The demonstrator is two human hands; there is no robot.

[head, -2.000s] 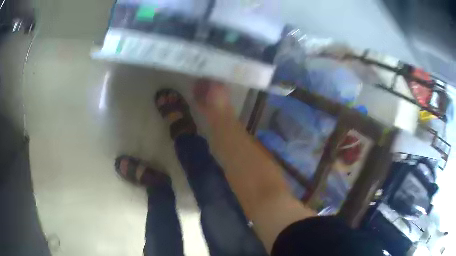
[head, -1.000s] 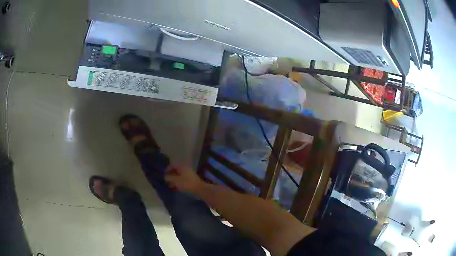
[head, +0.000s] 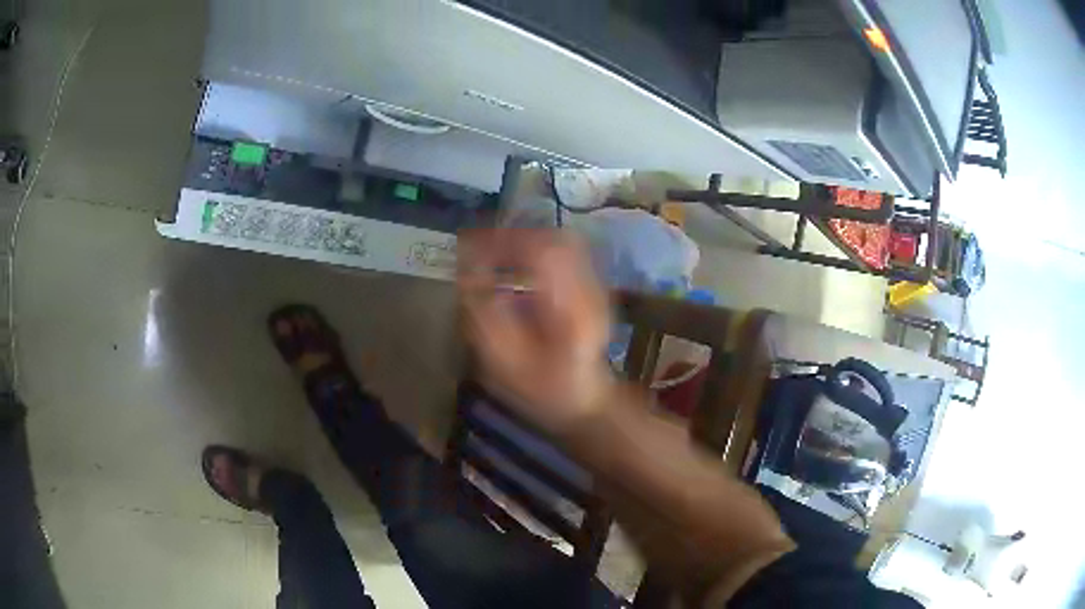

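Observation:
The grey-white photocopier fills the upper part of the view. Its paper tray is pulled out, with a printed white label along its front edge and green parts inside. My right hand is raised by the right end of the tray and overlaps it in view. The hand is strongly blurred, so its fingers, any touch on the tray and anything held cannot be made out. My left hand is not in view.
My sandalled feet stand on the tiled floor below the tray. A wooden table at the right bears a kettle on a dark tray, with white cups beyond. Plastic bags lie behind it. More dark wooden furniture stands farther back.
My right hand has risen from beside my leg to the tray's right end. The tray stays pulled out. The view has shifted slightly.

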